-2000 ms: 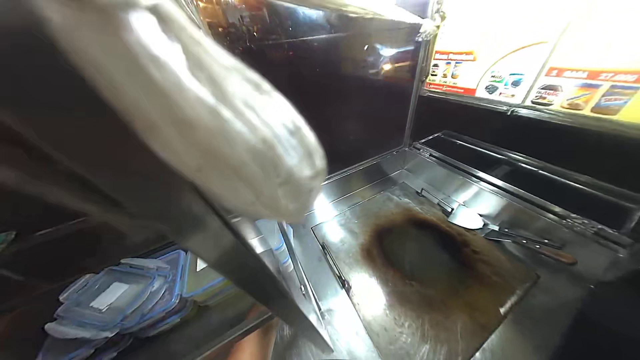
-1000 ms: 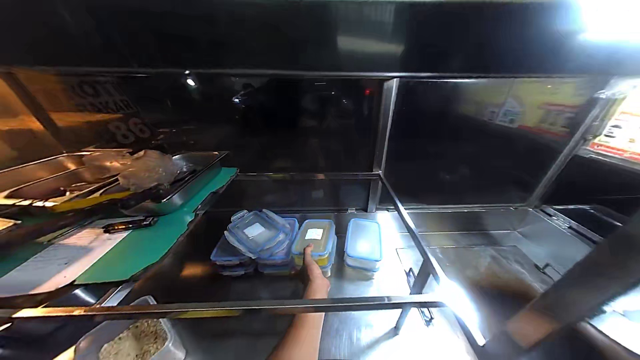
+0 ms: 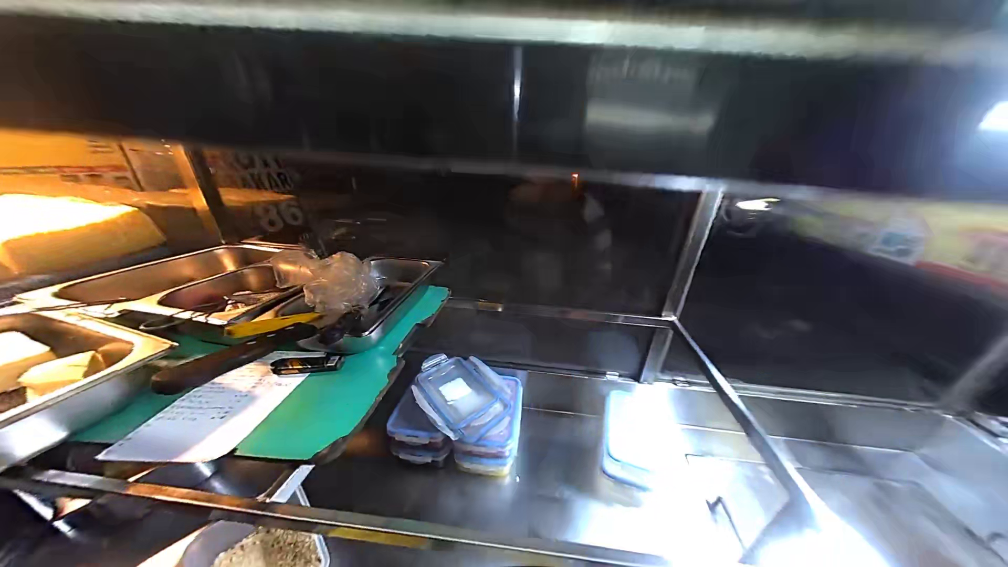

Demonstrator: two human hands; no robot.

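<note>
Neither of my hands shows in the head view now. Stacked plastic food containers with blue-rimmed snap lids [image 3: 488,433] stand on the dark shelf near the middle. Loose clear lids [image 3: 463,395] lie tilted on top of them, one bearing a white label. Another lidded container [image 3: 628,441] stands apart to the right, partly washed out by glare. Below the front rail is a plastic tub [image 3: 311,535] with a crumbly, pale brown filling.
Steel food pans [image 3: 394,315] stand at the left, one with a crumpled plastic bag [image 3: 339,282]. A green mat [image 3: 339,409] holds a written sheet [image 3: 213,409] and a wooden-handled utensil [image 3: 228,364]. A metal rail [image 3: 346,524] crosses the front; a griddle lies right.
The hand that touched a yellowish container one second ago is out of view, and that container no longer shows in its place between the others. The view has turned left since the first frame.
</note>
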